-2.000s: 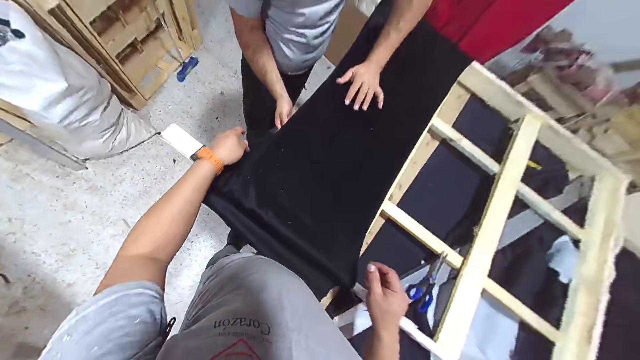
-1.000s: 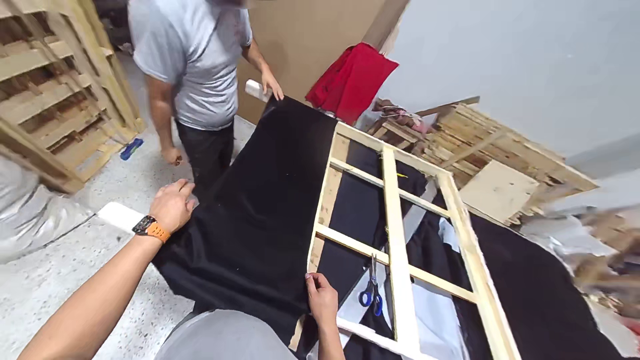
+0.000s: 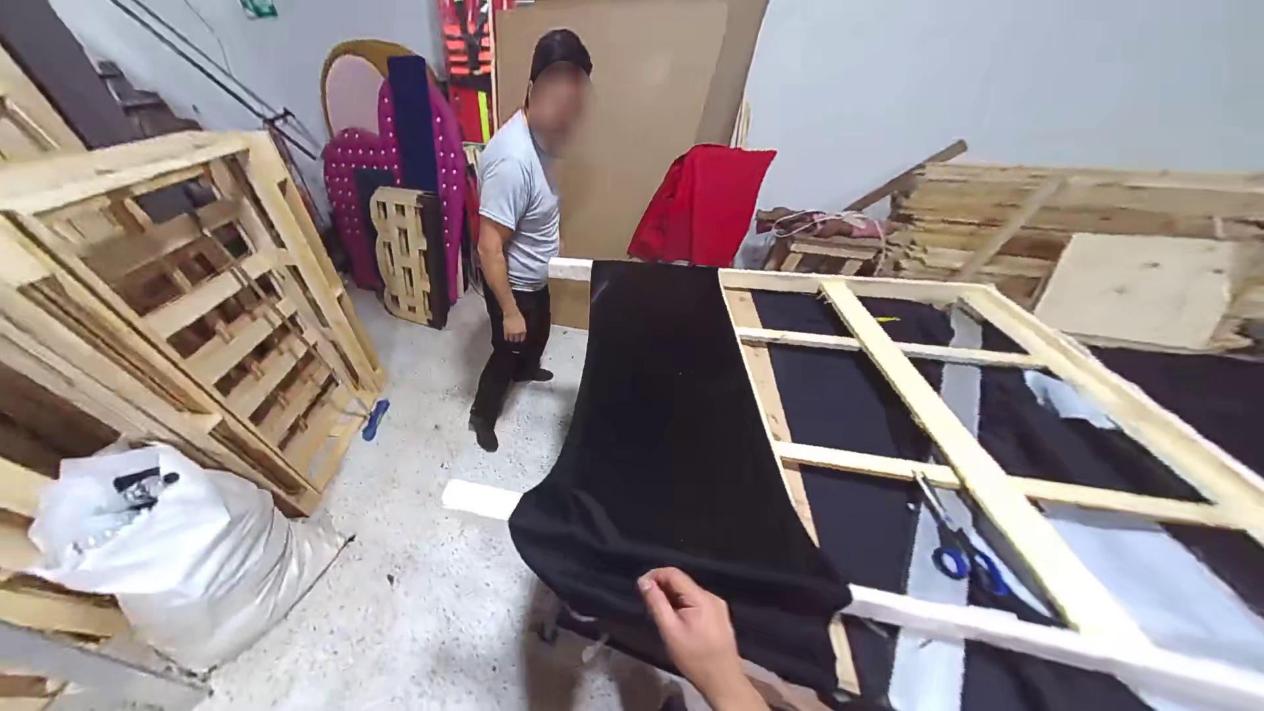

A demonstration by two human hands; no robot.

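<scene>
My right hand (image 3: 691, 622) is over the near edge of the black fabric (image 3: 652, 425), fingers curled and thumb near the index finger; whether it pinches the cloth I cannot tell. My left hand is out of view. The fabric is draped across the left end of a pale wooden frame (image 3: 948, 425), and white-covered rail ends (image 3: 479, 499) stick out beyond it. Blue-handled scissors (image 3: 953, 548) lie inside the frame, right of my hand, blades toward a crossbar.
A co-worker (image 3: 518, 212) stands beyond the fabric's left side. Wooden frames (image 3: 212, 296) lean at left behind a white sack (image 3: 188, 553). A blue-handled tool (image 3: 375, 420) lies on the floor. Red cloth (image 3: 701, 202) and stacked boards (image 3: 1086, 217) are at the back.
My left hand has gone out of view from the left rail end. My right hand has left the frame edge and is over the fabric. The co-worker's hand has left the far rail. The view has tilted up.
</scene>
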